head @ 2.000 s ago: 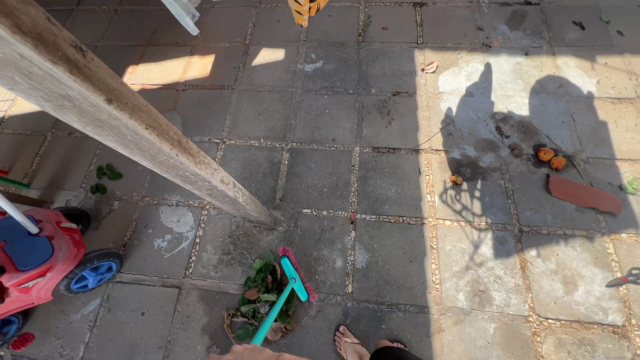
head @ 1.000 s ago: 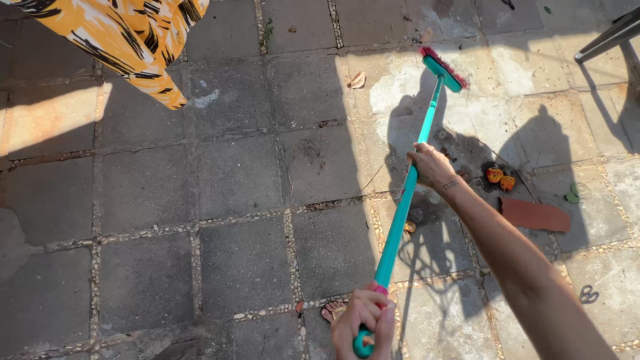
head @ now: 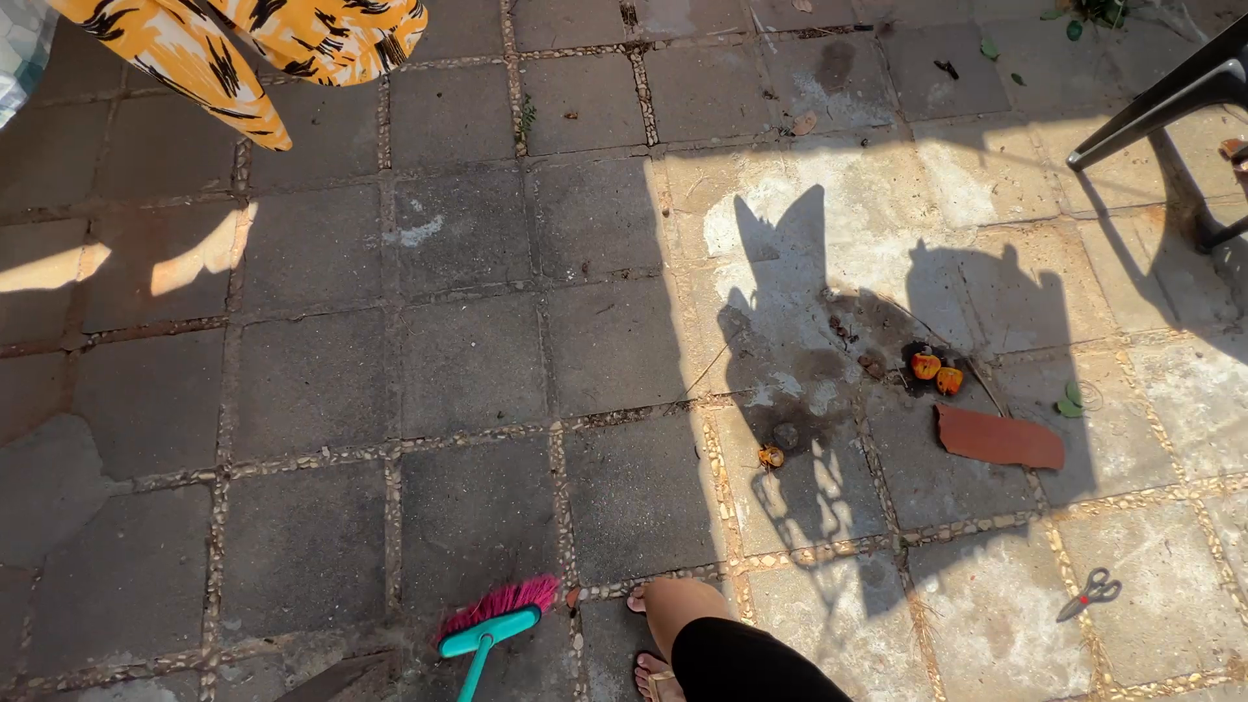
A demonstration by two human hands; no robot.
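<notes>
A push broom with a teal head (head: 490, 629) and pink-red bristles rests on the grey paving at the bottom, left of the person's sandalled feet. Its teal handle runs out of the lower edge of the view. Neither of my hands shows, so what they hold is hidden. A curled dry leaf (head: 573, 596) lies just right of the bristles. On the right, two orange fruits (head: 936, 373) lie on a dark wet patch, above a broken terracotta piece (head: 999, 437). A smaller squashed orange fruit (head: 770, 456) lies to their lower left.
Scissors (head: 1089, 595) lie on the paving at lower right. Dark chair legs (head: 1160, 107) stand at upper right. Orange patterned cloth (head: 322, 39) hangs at upper left. Green leaves (head: 1071, 400) lie right of the fruits. The base of a wooden post (head: 341, 680) shows at the bottom edge.
The broom head has come from the sunlit upper right back to the shaded paving near the feet. Both hands, seen on the handle a second ago, have left the view.
</notes>
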